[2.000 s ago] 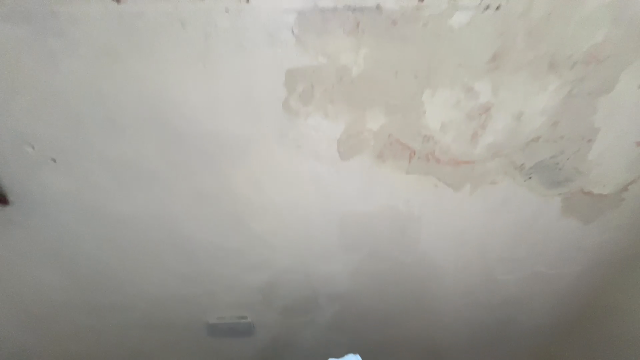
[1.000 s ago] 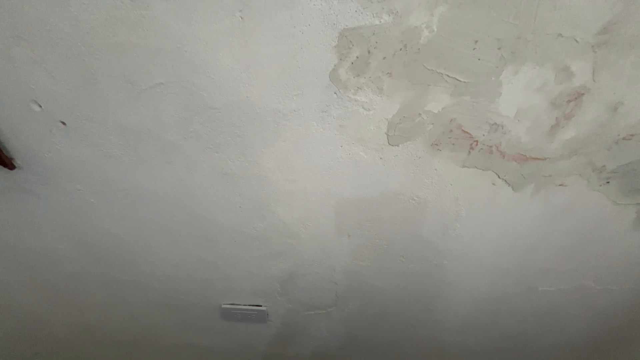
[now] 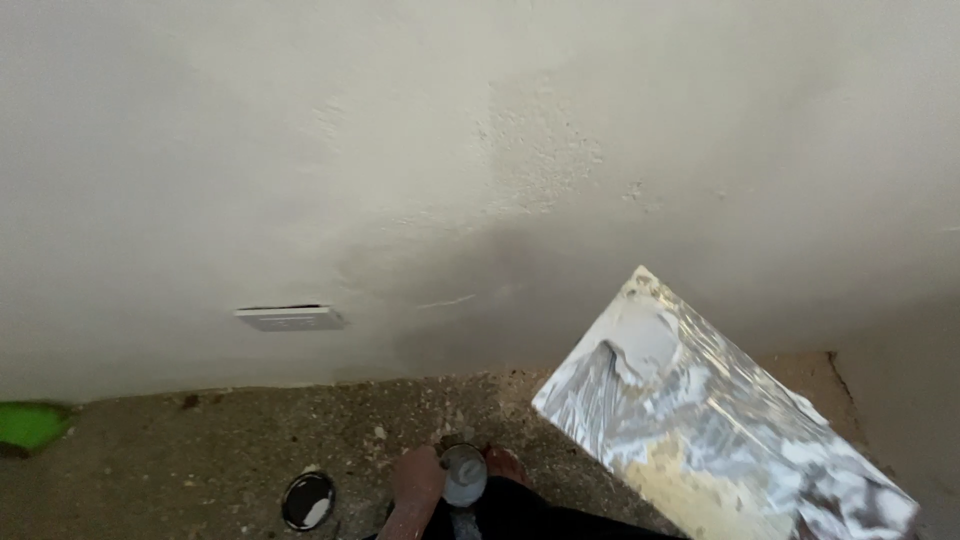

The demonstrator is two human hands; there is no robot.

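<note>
My left hand (image 3: pixel 418 474) is low in the middle of the view, closed at the left rim of a round container (image 3: pixel 465 475) with pale grey-white material inside. At the lower right, a rectangular board (image 3: pixel 697 427) smeared with white and cream filler or plaster is held up at a tilt, close to the camera. A sliver of my right hand (image 3: pixel 807 531) shows at the board's bottom edge; the board hides the rest. Above and behind stands a pale plastered wall (image 3: pixel 420 165) with a rough, pitted patch.
A white electrical plate (image 3: pixel 291 318) sits low on the wall. On the speckled, rough floor (image 3: pixel 187 465) are a round dark lid or dish (image 3: pixel 308 501) with a white smear and a bright green object (image 3: pixel 31 426) at far left. My bare foot (image 3: pixel 507 465) is beside the container.
The view has tilted far down, from the upper wall to its base and the floor. My hands, the smeared board and the round container have come into view.
</note>
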